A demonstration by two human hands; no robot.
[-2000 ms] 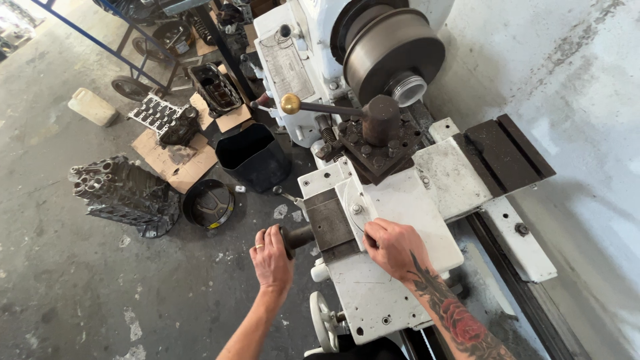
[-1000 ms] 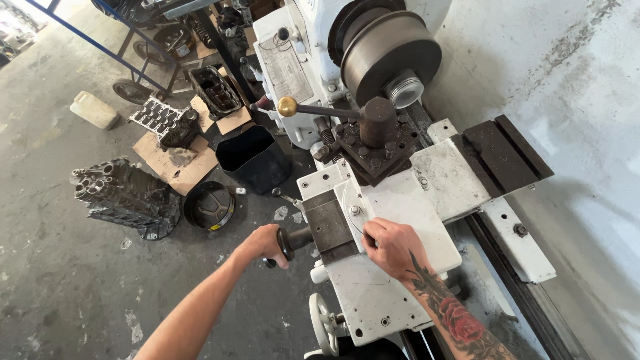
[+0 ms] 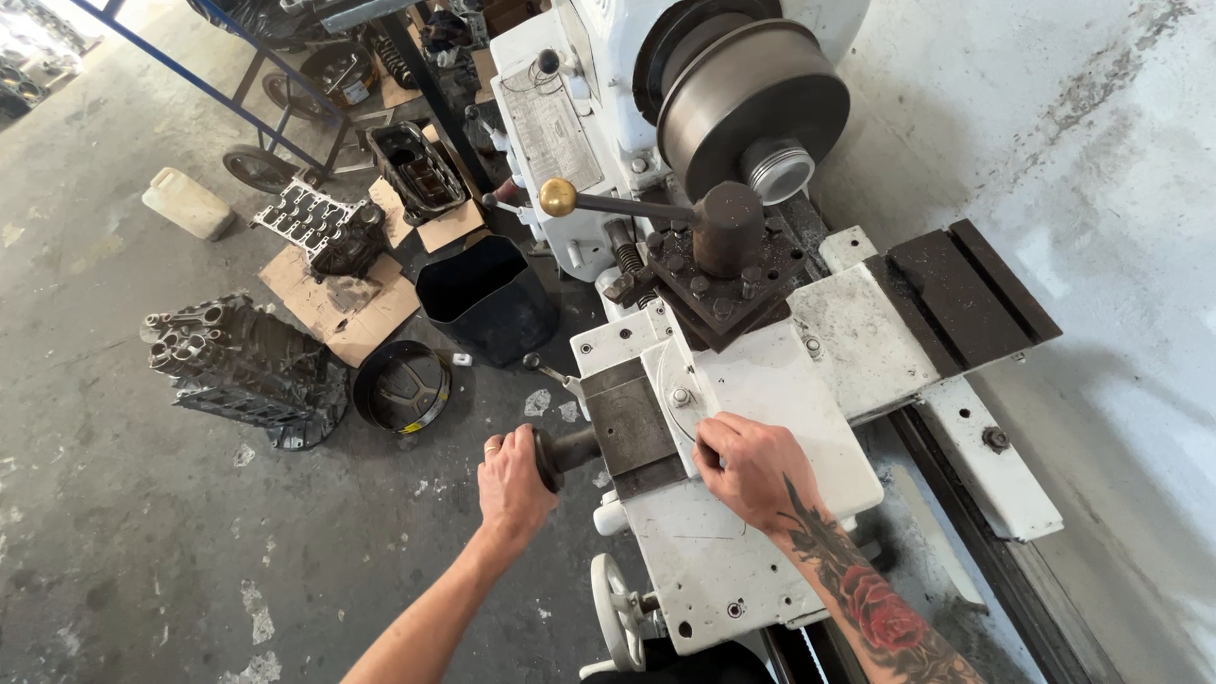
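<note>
On a white metal lathe, my left hand (image 3: 514, 484) grips the crank of the cross-slide screw, beside its dark round collar (image 3: 560, 454). My right hand (image 3: 757, 469) has its fingers curled at the edge of the white slide near a bolt (image 3: 680, 397); whether it pinches something small I cannot tell. A square tool post (image 3: 727, 275) with a ball-ended lever (image 3: 558, 197) stands above both hands. Behind it, a large metal drum (image 3: 755, 104) is mounted at the headstock, with a threaded end (image 3: 781, 172) facing me.
A white handwheel (image 3: 617, 613) sits below my left hand. On the floor at left are a black bin (image 3: 486, 299), a round black pan (image 3: 403, 388), an engine block (image 3: 242, 366), engine parts on cardboard (image 3: 375, 323) and a plastic canister (image 3: 187, 203). A wall (image 3: 1092, 237) rises at right.
My left hand has shifted around the crank beside the collar, its forearm now coming from lower down than one second ago. My right hand stays in place.
</note>
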